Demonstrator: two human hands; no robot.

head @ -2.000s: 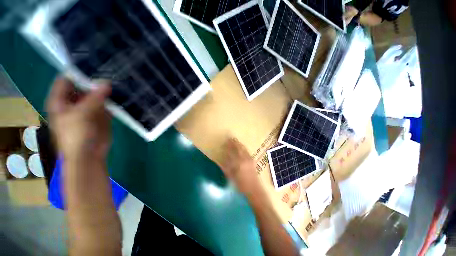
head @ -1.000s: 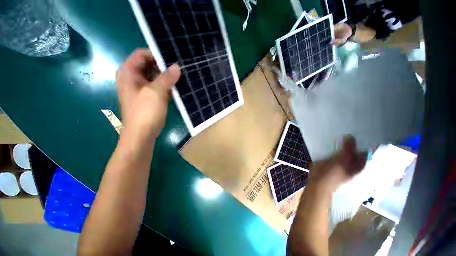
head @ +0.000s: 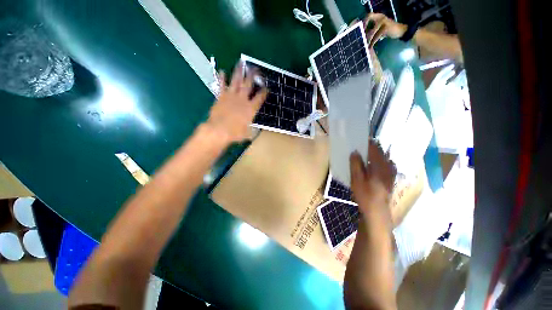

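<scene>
A dark gridded solar panel with a white frame (head: 283, 100) lies face up at the upper end of the cardboard sheet (head: 266, 181). My left hand (head: 237, 106) is over its left end, fingers spread and blurred; the fingertips' contact is unclear. A small white cable bundle (head: 307, 123) lies at the panel's lower right corner. My right hand (head: 372, 172) holds a pale grey sheet (head: 348, 121) by its lower end. The sheet partly covers two smaller-looking panels (head: 340, 223) below and part of another panel (head: 345, 57) above.
Another person's hand (head: 385, 27) is at the upper panel's top corner. Clear plastic packaging (head: 33, 63) lies at left on the green bench. A paper strip (head: 133, 168) lies near my left forearm. White packaging (head: 407, 115) is piled at right. A blue stool (head: 72, 257) stands below left.
The panel from my left hand is now down on the cardboard's upper end, and that hand has moved right. The grey sheet in my right hand has swung left and looks narrower.
</scene>
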